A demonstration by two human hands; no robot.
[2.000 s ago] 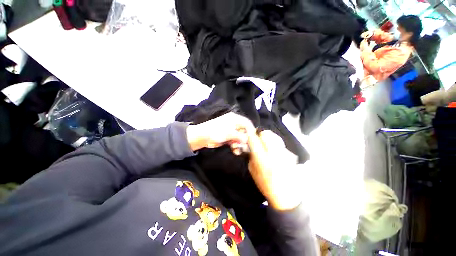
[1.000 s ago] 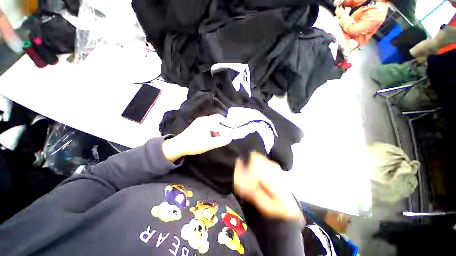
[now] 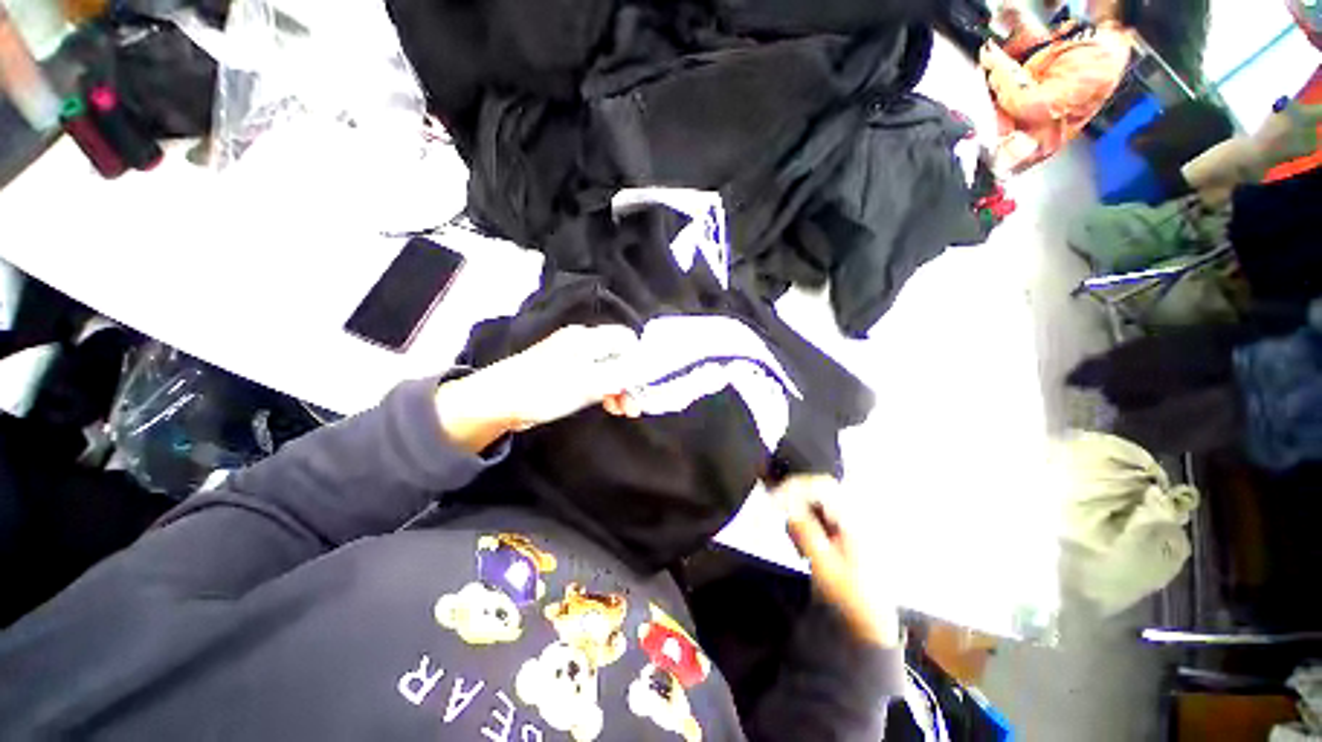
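Observation:
A black garment (image 3: 653, 478) lies bunched over the table's front edge and towards my lap. A white shoulder pad (image 3: 711, 345) with a narrow dark edge lies on it. My left hand (image 3: 558, 380) pinches the pad's left end. My right hand (image 3: 824, 539) is off the pad, to its lower right, partly blurred, with its fingers curled. I cannot tell whether it holds a needle or thread. A second white piece (image 3: 705, 232) with grey marks lies on the black cloth beyond.
A heap of black garments (image 3: 696, 116) lies beyond on the white tabletop (image 3: 189, 290). A dark phone (image 3: 406, 294) and clear plastic bag (image 3: 297, 87) are at left. A cream sack (image 3: 1124, 522) stands on the floor at right. A person in orange (image 3: 1058, 90) is beyond.
Two seconds ago both hands were together over the work. My right hand has since moved away to the lower right, and the white pad now shows. My left hand still pinches it.

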